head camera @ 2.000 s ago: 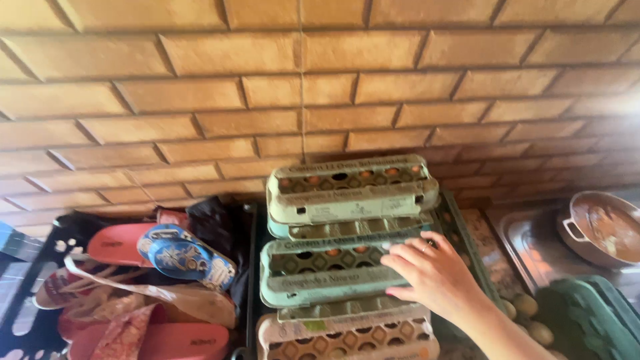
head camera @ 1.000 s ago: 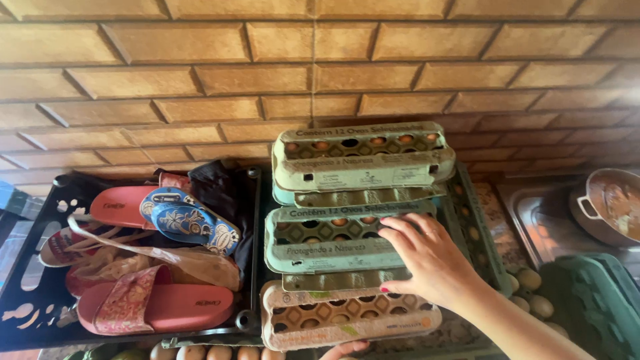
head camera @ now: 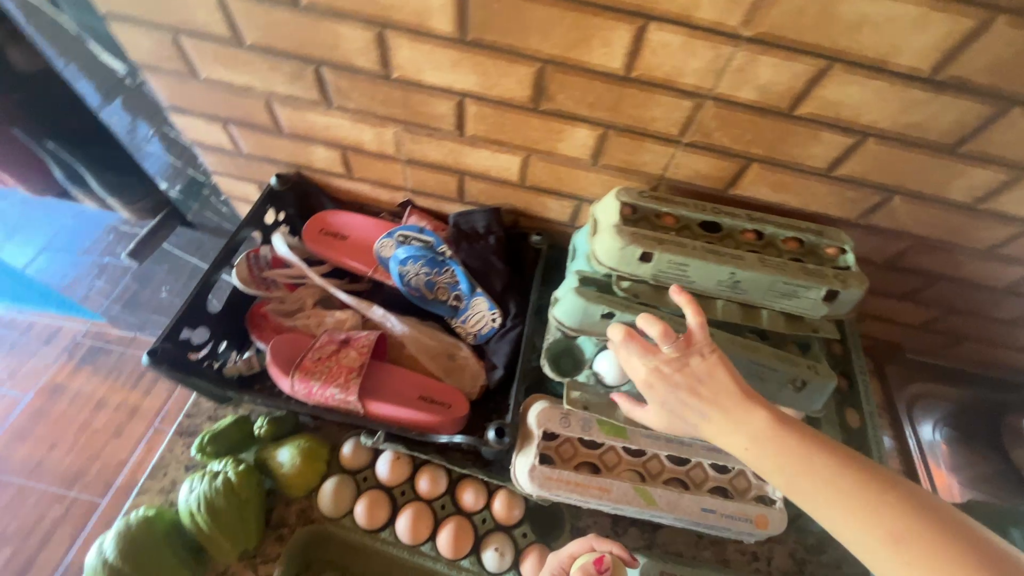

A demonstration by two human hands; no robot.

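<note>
My right hand (head camera: 680, 368) reaches over a green egg carton (head camera: 752, 360) whose lid is raised. Its fingers are at a white egg (head camera: 610, 368) in one cup; whether they grip it is not clear. My left hand (head camera: 588, 555) holds a pale egg (head camera: 598, 564) at the bottom edge. Behind the green carton lies a closed egg carton (head camera: 728, 248), eggs showing through its openings. A beige egg carton (head camera: 652, 468) lies in front, shut. Brown eggs (head camera: 414, 522) fill much of an egg tray to the left of my left hand.
A black plastic crate (head camera: 512, 352) of slides and flip-flops stands left of the cartons. Green chayotes (head camera: 222, 500) and a yellowish fruit (head camera: 294, 464) lie on the granite counter (head camera: 178, 448) at the lower left. A metal sink (head camera: 952, 416) is at the right, and a brick-patterned wall (head camera: 544, 104) rises behind.
The green middle carton, closed earlier, has its lid raised, with a white egg showing. My left hand has come further into view with an egg. The view has turned, showing more at the left.
</note>
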